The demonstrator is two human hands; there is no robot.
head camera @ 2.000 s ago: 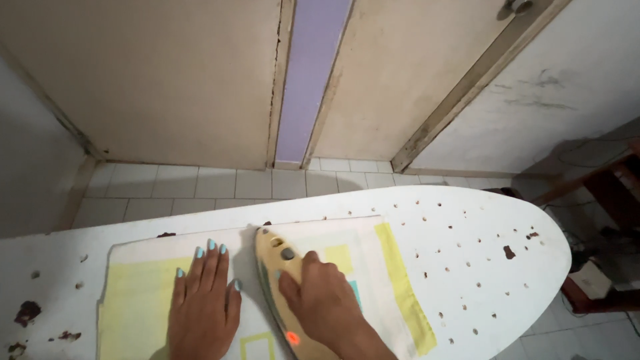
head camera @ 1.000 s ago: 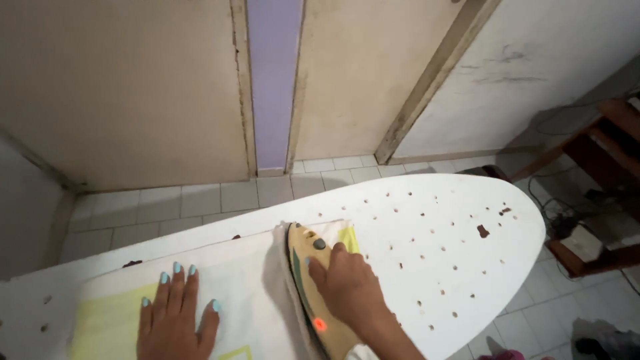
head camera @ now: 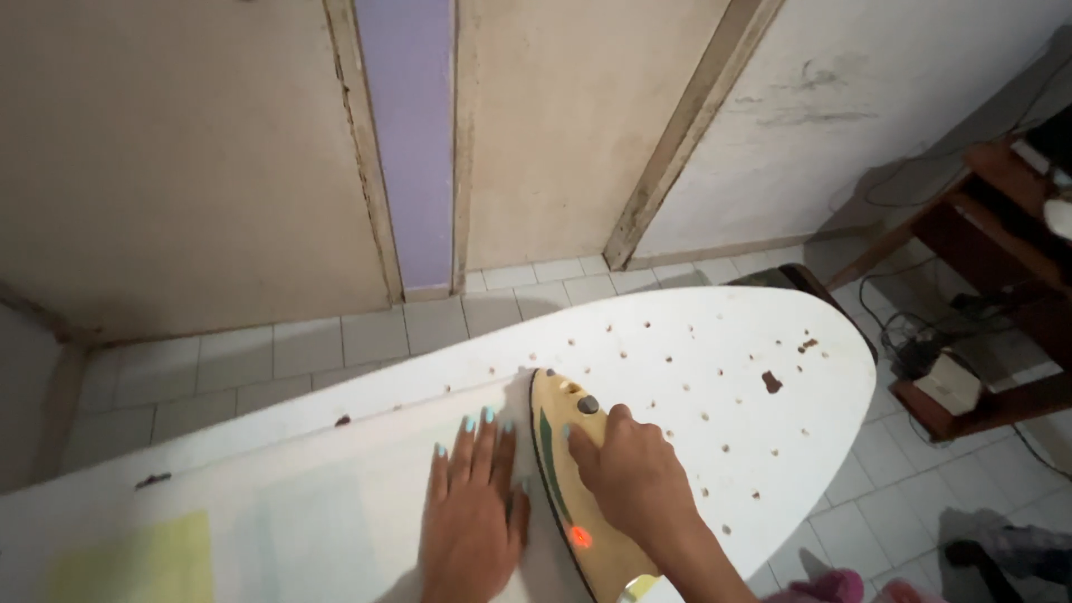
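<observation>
A beige clothes iron (head camera: 561, 469) with a green stripe and a lit orange-red light rests at the right end of a pale cloth (head camera: 335, 511). My right hand (head camera: 641, 477) is closed around the iron's handle. Just left of the iron, my left hand (head camera: 477, 511) lies flat on the cloth, fingers spread and pointing away. The cloth has a yellow patch at its left and lies on a white ironing board (head camera: 804, 427) with holes and rust spots. The cloth's near side runs out of view.
Beyond the board are a tiled floor (head camera: 444, 327), beige doors (head camera: 544, 151) and a purple strip of wall (head camera: 410, 142). At the right stands a reddish-brown wooden shelf (head camera: 1013, 398) with cables and a white box (head camera: 950, 381). Dark and pink objects lie at the lower right.
My left hand has moved right along the cloth, close to the iron. The cloth's yellow right-hand strip, visible earlier beside the iron, no longer shows there. My right hand stays on the iron.
</observation>
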